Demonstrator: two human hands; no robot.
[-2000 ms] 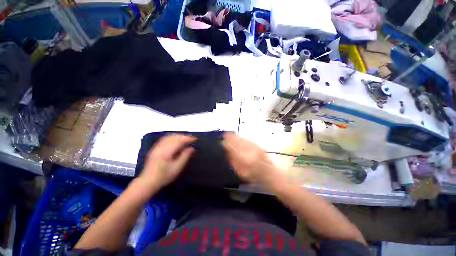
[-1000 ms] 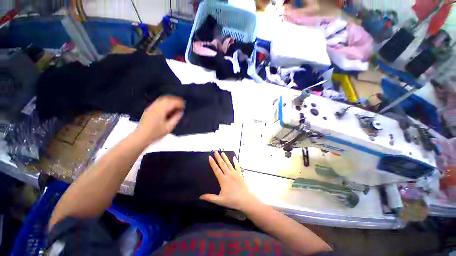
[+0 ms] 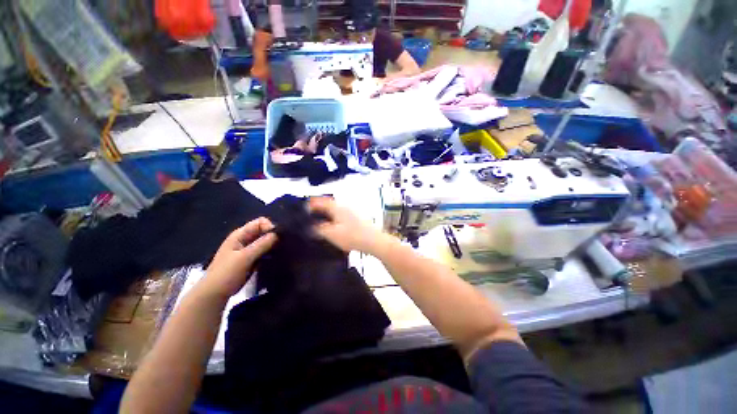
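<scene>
My left hand (image 3: 244,252) and my right hand (image 3: 335,224) both grip the upper part of a black fabric panel (image 3: 297,251), held over the table. Its lower part hangs over another black fabric panel (image 3: 351,311) lying at the table's front edge. A black cut-piece pile (image 3: 174,226) lies at the left, beyond my left hand. The fingertips are partly blurred against the dark cloth.
The white sewing machine (image 3: 501,198) stands to the right, with a grey-green strip (image 3: 505,279) under its arm. A light blue basket (image 3: 305,109) of scraps stands behind the table. Plastic-wrapped cardboard (image 3: 133,315) is at the left. Another person's arm (image 3: 397,58) shows at a far station.
The view has tilted up. My right hand has left the flat panel at the front edge and moved up beside my left hand. Both hands now hold a panel where the pile's right part was.
</scene>
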